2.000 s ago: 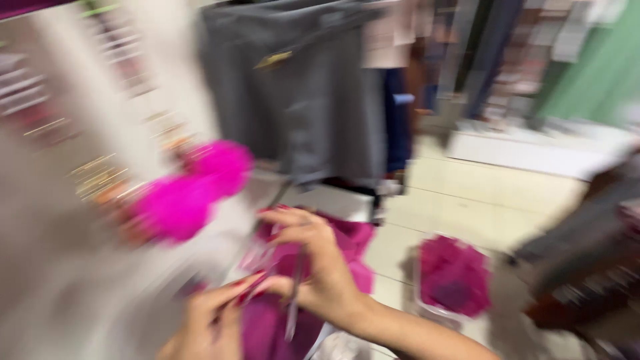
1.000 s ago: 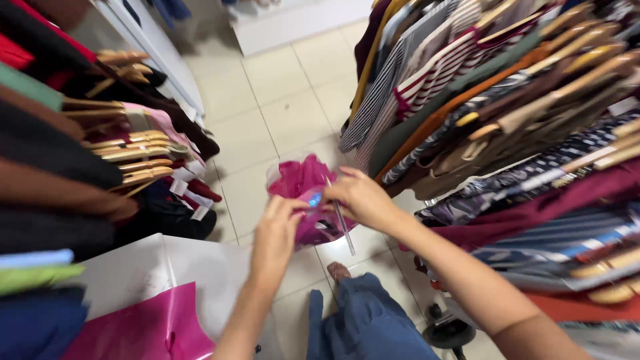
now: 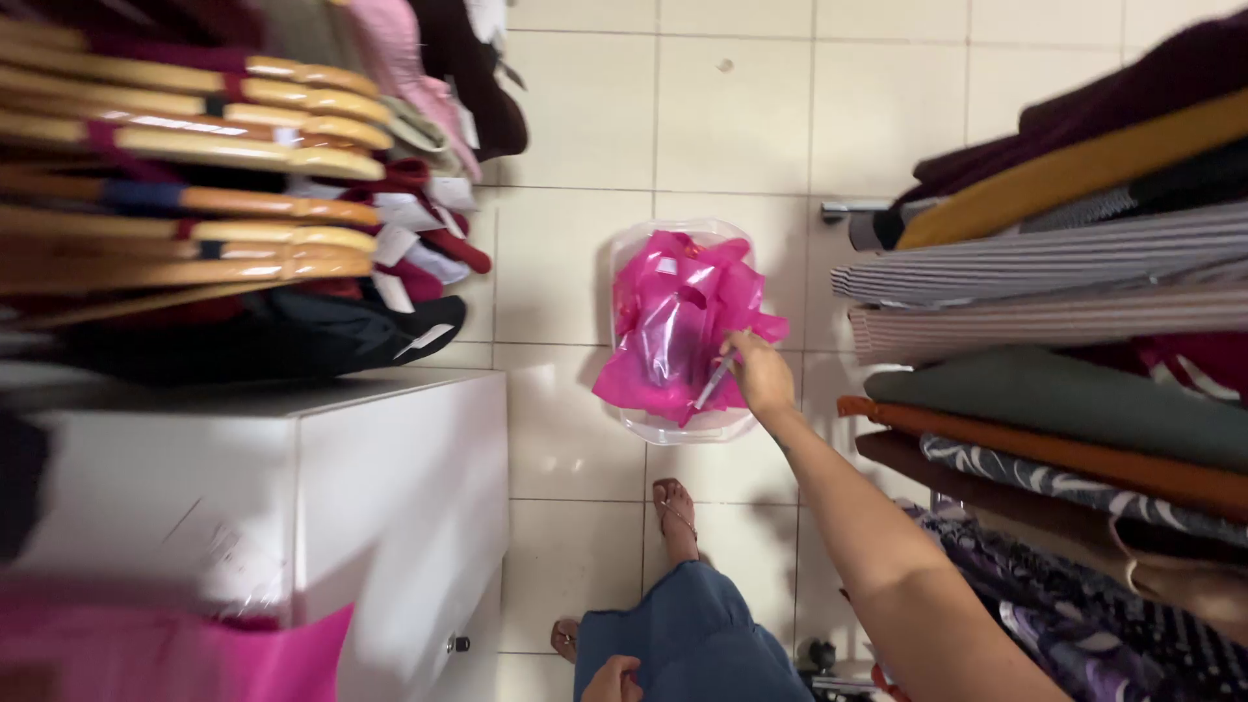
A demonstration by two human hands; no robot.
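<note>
A translucent plastic tub (image 3: 704, 427) stands on the tiled floor, filled with crumpled magenta plastic bags (image 3: 673, 331). Over its right side is my right hand (image 3: 759, 370), with a slim, clear pen-like tool (image 3: 717, 378) held between the fingers and pointing down to the left. The fingertips are close to the bags; whether they touch them I cannot tell. Low in the view, my left hand (image 3: 614, 680) is partly cut off by the frame edge, in front of the blue skirt; what it holds, if anything, is hidden.
Garments on wooden hangers (image 3: 322, 200) crowd the upper left. More hanging clothes (image 3: 1053, 322) line the right side. A white cabinet (image 3: 400, 487) stands lower left with magenta plastic (image 3: 283, 658) on it. My sandaled foot (image 3: 675, 517) is on the floor just below the tub.
The view has swung down to the floor. My hands, together on something magenta and blue a second ago, are now apart: the left drawn back to the skirt, the right over the tub.
</note>
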